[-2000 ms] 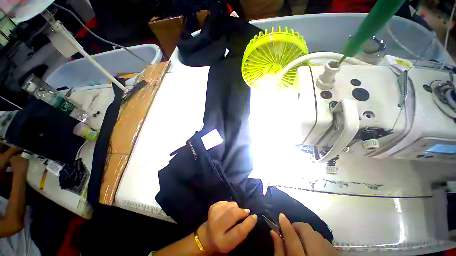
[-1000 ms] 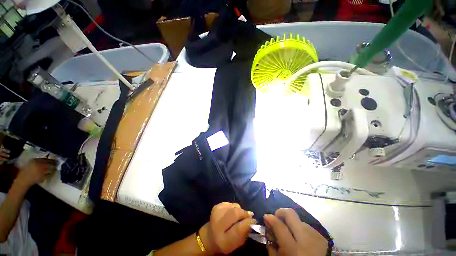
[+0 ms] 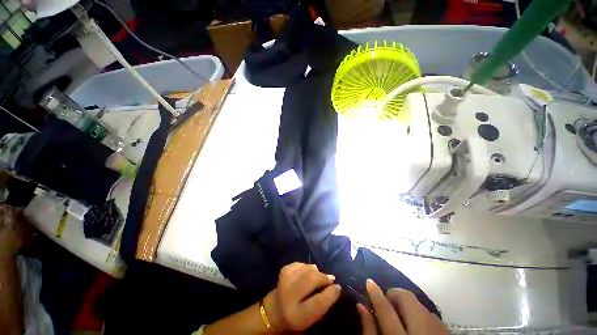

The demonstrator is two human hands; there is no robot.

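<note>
A black garment piece [image 3: 252, 239] lies bunched on the white table's front edge, with a long dark length running to the back. A small white label [image 3: 287, 182] and pale lettering show on it. My left hand [image 3: 304, 296], with a gold bracelet, pinches the garment edge. My right hand [image 3: 399, 313] is close to its right, cut off by the lower edge, fingers at the same cloth. A small dark metal tool, perhaps snips, shows faintly at its fingers; its grip is partly hidden.
The white sewing machine [image 3: 488, 144] stands right, with strong lamp glare at its needle area. A yellow-green fan [image 3: 376, 80] and pale tub [image 3: 445, 49] are behind. Cardboard [image 3: 180, 171] with a black strip [image 3: 141, 190] lies left. Another person's arm [image 3: 10, 262] is at far left.
A second ago bright metal showed between my hands; now it is barely visible. My right-hand fingers have spread and shifted slightly lower. The garment stays nearly in place. The other person's arm has drawn back left.
</note>
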